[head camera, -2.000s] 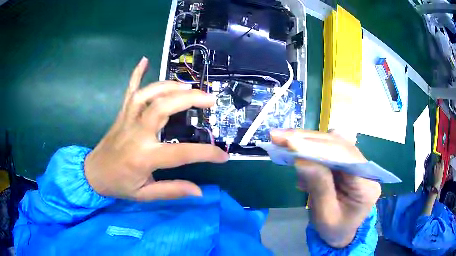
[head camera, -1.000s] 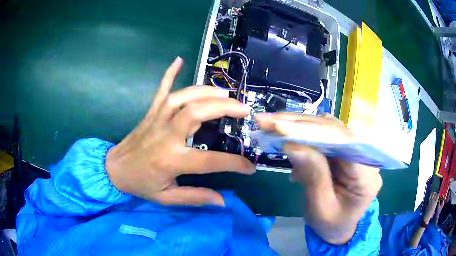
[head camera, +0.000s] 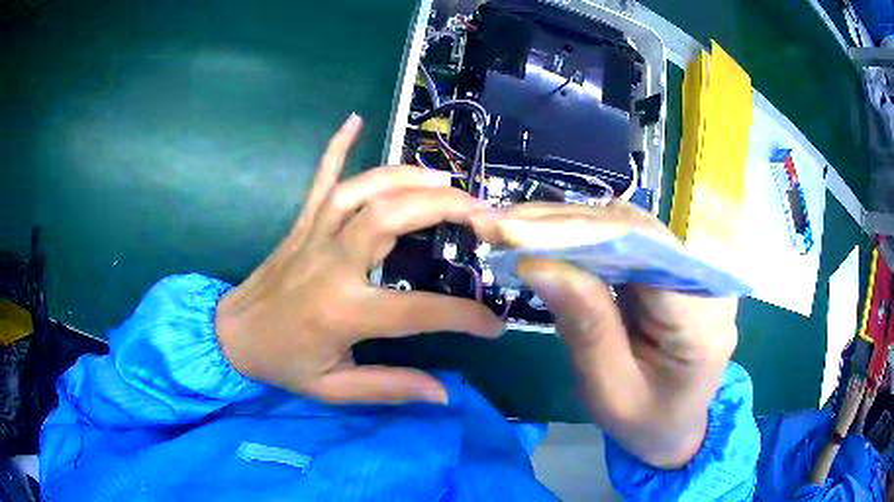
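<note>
The open projector housing (head camera: 659, 127) lies on the green bench, with a large black cover (head camera: 559, 108) inside and thin wires at its left. My right hand (head camera: 618, 314) holds a flattened white-blue glue tube (head camera: 676, 270) over the near end of the housing. The tube's nozzle tip is hidden. My left hand (head camera: 333, 284) is spread over the near left corner, fingers apart, with nothing visible in it. Its index fingertip is close to the right fingertips. The mainboard (head camera: 510, 191) is mostly hidden by my right hand; the flat cable's white end curves at the right.
A long yellow block (head camera: 714, 147) stands right of the housing. Beyond it a small red-blue packet (head camera: 792, 201) lies on white paper (head camera: 774, 270). Another person's hands and blue sleeve (head camera: 848, 461) show at the lower right, near red trays.
The housing appears further right than two seconds ago. My right hand with the tube has moved left and slightly up over the board, towards my left fingertips. My left hand keeps its spread pose.
</note>
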